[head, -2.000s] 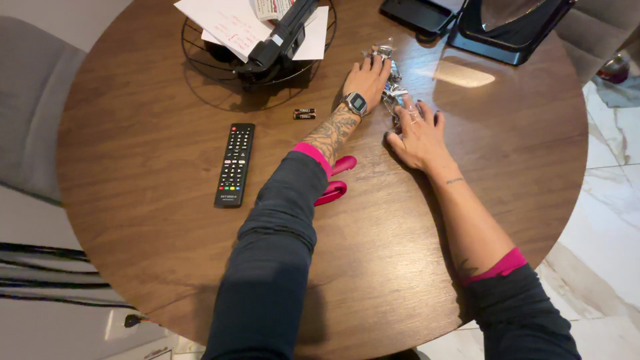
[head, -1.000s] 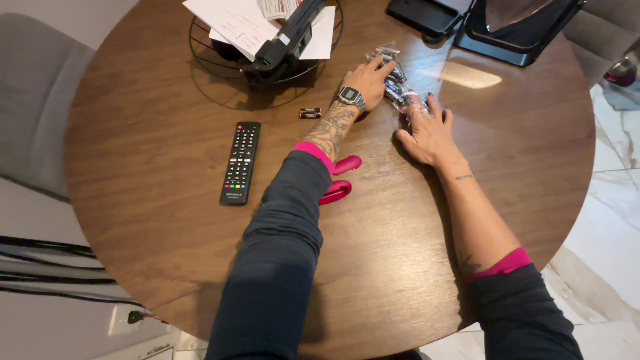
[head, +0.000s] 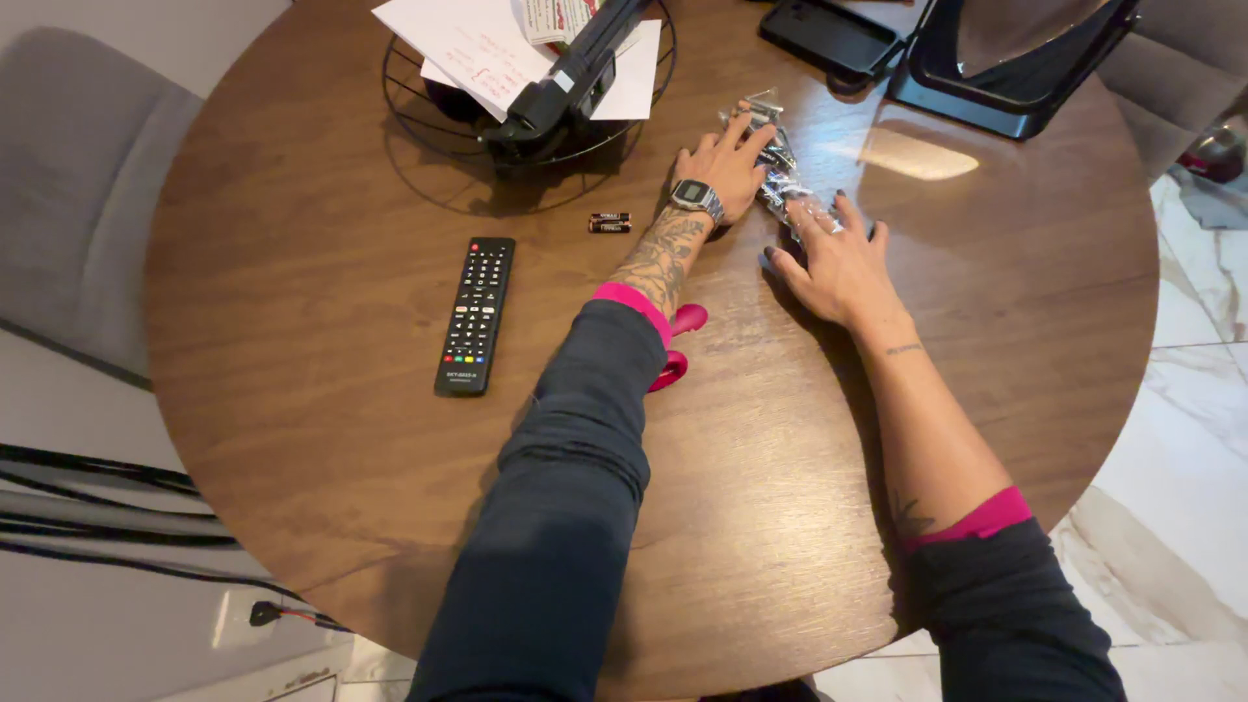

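On the round wooden table, a clear plastic bag of small shiny items point(head: 777, 172) lies under the fingers of both hands. My left hand point(head: 723, 175), with a digital wristwatch point(head: 693, 194) on its wrist, rests on the bag's upper part. The fingertips of my right hand point(head: 840, 263) touch its lower end, fingers spread. To the left of my left wrist lie small batteries point(head: 610, 223), side by side. A black remote control point(head: 475, 317) lies farther left, buttons up. Scissors with dark pink handles point(head: 670, 370) are partly hidden under my left forearm.
At the back, a wire basket point(head: 419, 136) holds papers point(head: 478, 54) and a black device point(head: 556, 102). A black phone case point(head: 831, 39) and a black stand-like object point(head: 967, 97) sit at the back right. Grey chairs point(head: 73, 195) flank the table.
The fingers of both hands have shifted slightly on the plastic bag, and more of the bag shows between them than two seconds ago. The remote control and batteries have stayed in place.
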